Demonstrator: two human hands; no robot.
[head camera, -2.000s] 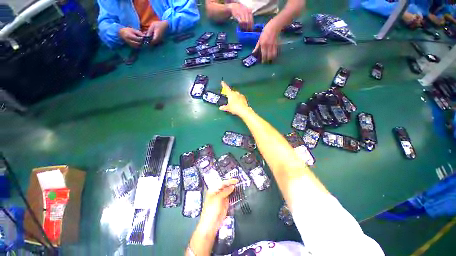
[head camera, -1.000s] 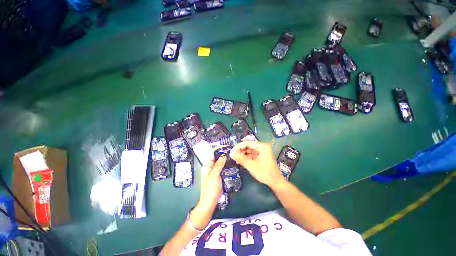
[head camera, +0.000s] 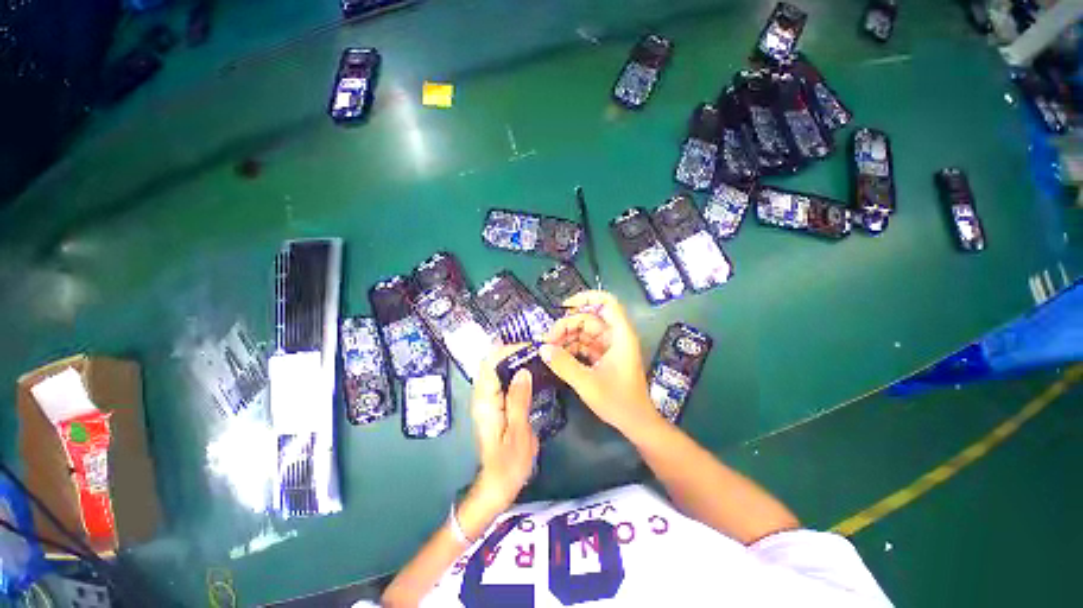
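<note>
My left hand holds an open phone housing, black and tilted, seen mostly edge-on. My right hand is at the right end of the same phone, fingertips pinched close to it; whether a small piece is between them I cannot tell. A thin black stick stands out just beyond my right fingers. A striped strip piece lies on the near phones behind my hands. More open phones lie side by side left of my hands. Another phone lies partly hidden under my hands.
Long striped strip sheets lie left of the phones, beside a shiny clear bag. A brown box with a red-and-white packet is far left. A phone pile is back right. A yellow note lies at the far side.
My right hand first came back from the far side to the phone at my left hand. Since then the held phone has tilted edge-on. Two phones now lie right of the stick.
</note>
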